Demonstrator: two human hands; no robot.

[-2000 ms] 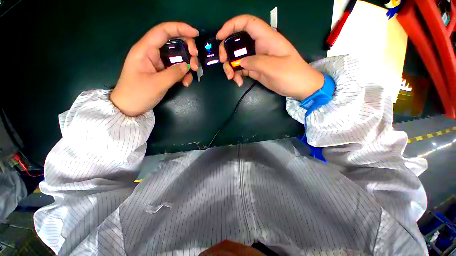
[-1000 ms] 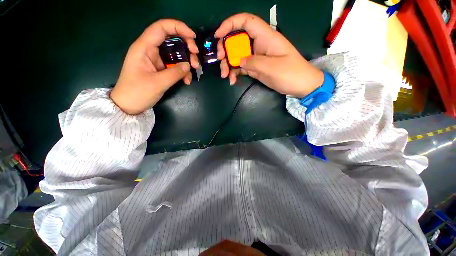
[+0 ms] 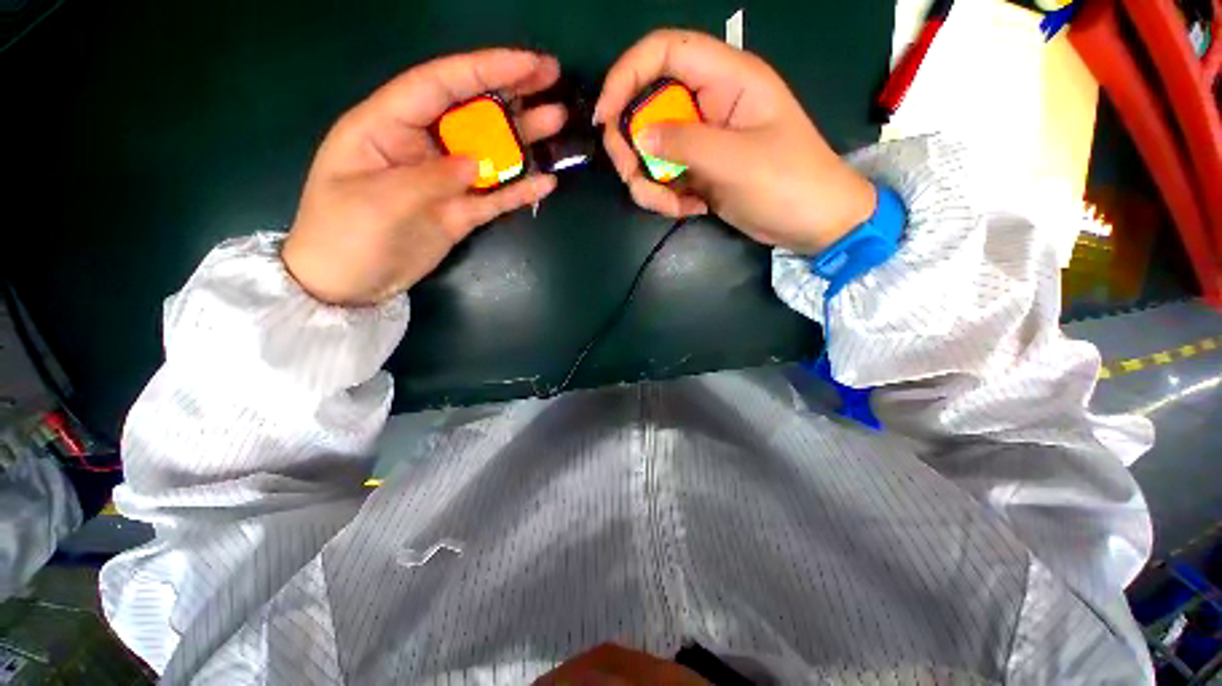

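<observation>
My left hand [image 3: 389,174] holds a smartwatch unit [image 3: 479,131] with a plain orange screen and a pale patch at its lower edge; the thumb lies on the screen's lower part. My right hand [image 3: 751,148] holds a second smartwatch unit [image 3: 680,102], tilted, its screen orange with a green-white patch at the bottom; the thumb lies across it. Between the hands a small dark piece [image 3: 560,145], possibly a fixture, lies on the mat with a bright white spot. My left fingers partly hide it.
The dark green mat [image 3: 241,121] lies under the hands. A thin black cable [image 3: 619,306] runs to its near edge. A silver-white strip [image 3: 733,30] stands behind my right hand. At right are paper [image 3: 992,81], a red and black marker [image 3: 917,60] and red plastic [image 3: 1152,148].
The left unit's screen has gone from a dark menu to orange. The right unit has tilted, moved slightly right and gained a green-white patch. My left fingers have spread over the dark piece.
</observation>
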